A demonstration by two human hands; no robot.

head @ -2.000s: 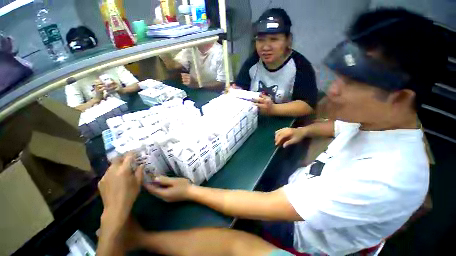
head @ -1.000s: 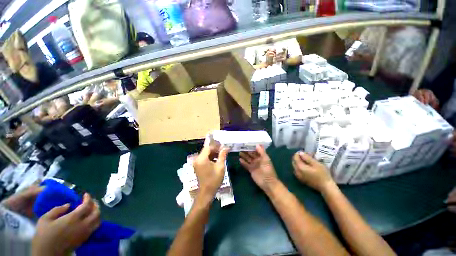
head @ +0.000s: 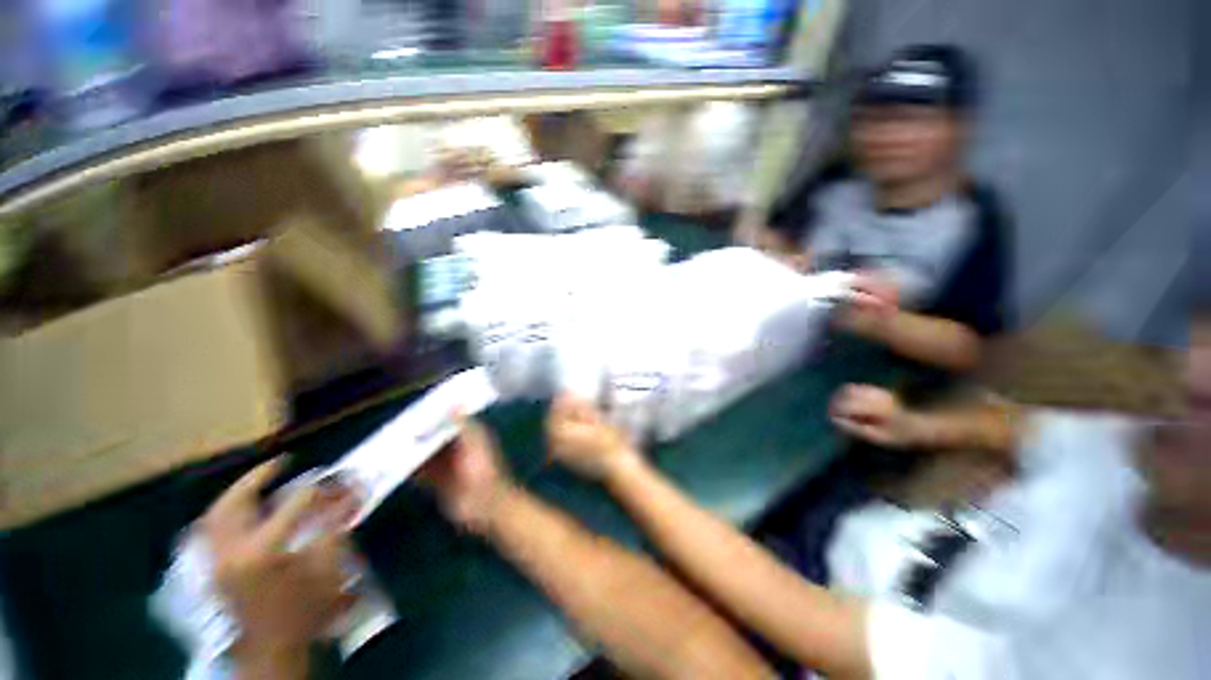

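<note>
The frame is badly blurred. A slim white carton (head: 422, 438) is held tilted over the table, its far end up to the right. My left hand (head: 282, 551) grips its lower left end. My right hand (head: 472, 478) is beside the carton's right side, fingers near or against it; the blur hides whether it grips. Loose white cartons (head: 193, 598) lie under and beside my left hand. White cartons (head: 531, 299) stand in a large group further back, with a block of stacked ones (head: 744, 312) at its right.
A large open brown box (head: 140, 385) is at left on the green table (head: 757, 432). Another person's hand (head: 588, 436) is beside my right hand, at the group's front. A person in a cap (head: 910, 199) sits at the far end. A shelf edge (head: 438, 106) crosses above.
Since one second ago, the view has swung right. The carton has gone from nearly level to tilted, still in my left hand. Two seconds ago the view also faced the seated people.
</note>
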